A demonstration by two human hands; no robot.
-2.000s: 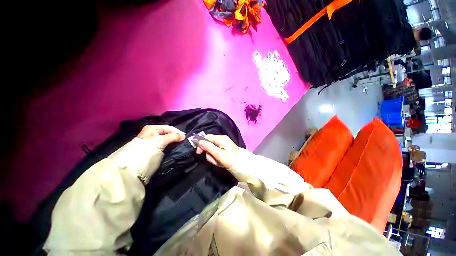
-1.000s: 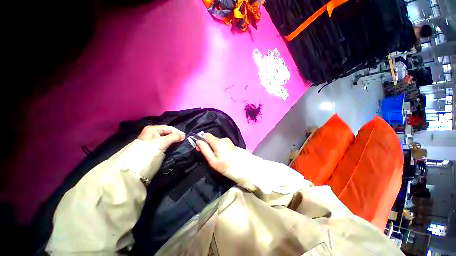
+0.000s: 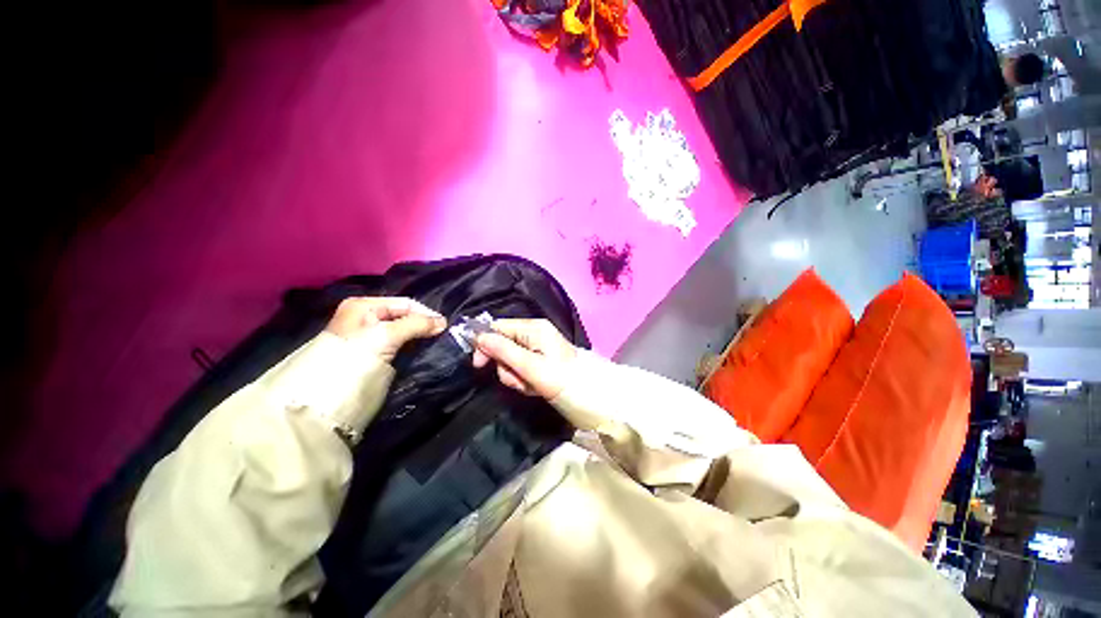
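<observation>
A black backpack lies on the pink table under both my hands. A small white label with dark print is over the bag's top part, between my hands. My right hand pinches the label between thumb and fingers. My left hand has its thumb and fingertips pinched together at the label's left side. Whatever it pinches is too small to make out, perhaps a thin cord.
On the pink table lie a white label pile, a dark thread heap and an orange and grey pile. A black bag bundle with an orange band stands at upper right. Two puffy orange sacks are off the table.
My right hand has shifted slightly and its fingers have changed their hold on the label. My left hand and the backpack have hardly moved.
</observation>
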